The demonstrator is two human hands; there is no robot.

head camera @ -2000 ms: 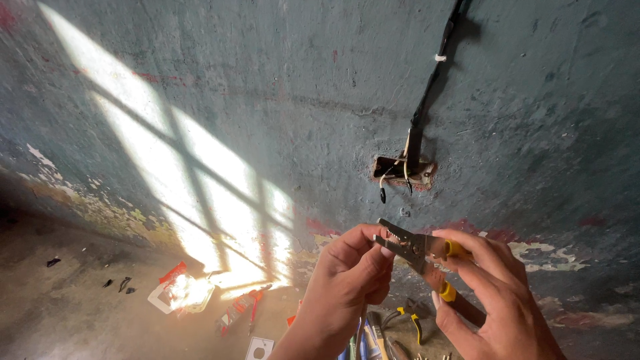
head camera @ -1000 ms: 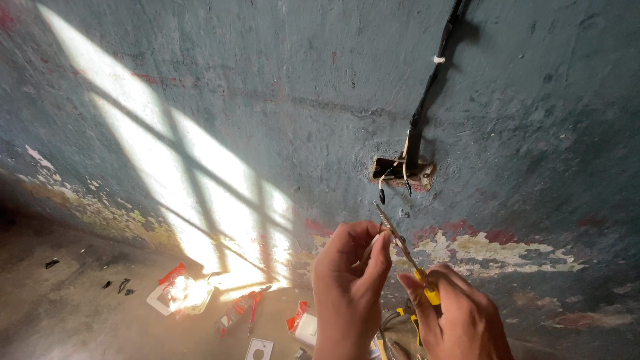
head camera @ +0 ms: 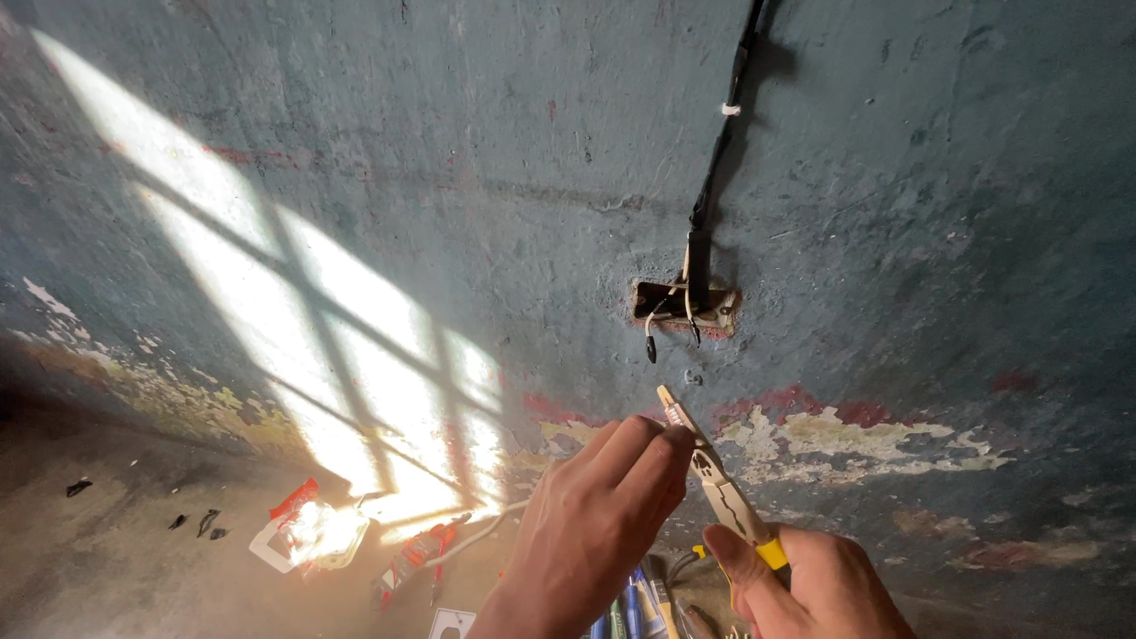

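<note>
My right hand [head camera: 799,577] grips a wire stripper [head camera: 732,501] by its yellow handles, the jaws pointing up and to the left. My left hand [head camera: 612,497] is closed beside the jaws, its fingertips near the tool's upper part; what it pinches is hidden. A pale cable [head camera: 475,537] runs along the floor to behind the left wrist. Above the hands is a recessed wall box [head camera: 639,306], with two white wires [head camera: 688,306] hanging out, their ends wrapped in black tape. A black-taped cable [head camera: 723,133] comes down the wall to the box.
On the floor lie a sunlit white frame with red-edged packaging [head camera: 311,532], another red-marked packet [head camera: 413,559], a white cover plate [head camera: 451,624] and black scraps [head camera: 209,522]. Several pens or screwdriver-like tools [head camera: 632,608] lie below my hands. Peeling paint marks the lower wall.
The wire stripper was spread open two seconds ago; its jaws are now closed together. My left hand has turned over, its back now up, and has moved right against the tool.
</note>
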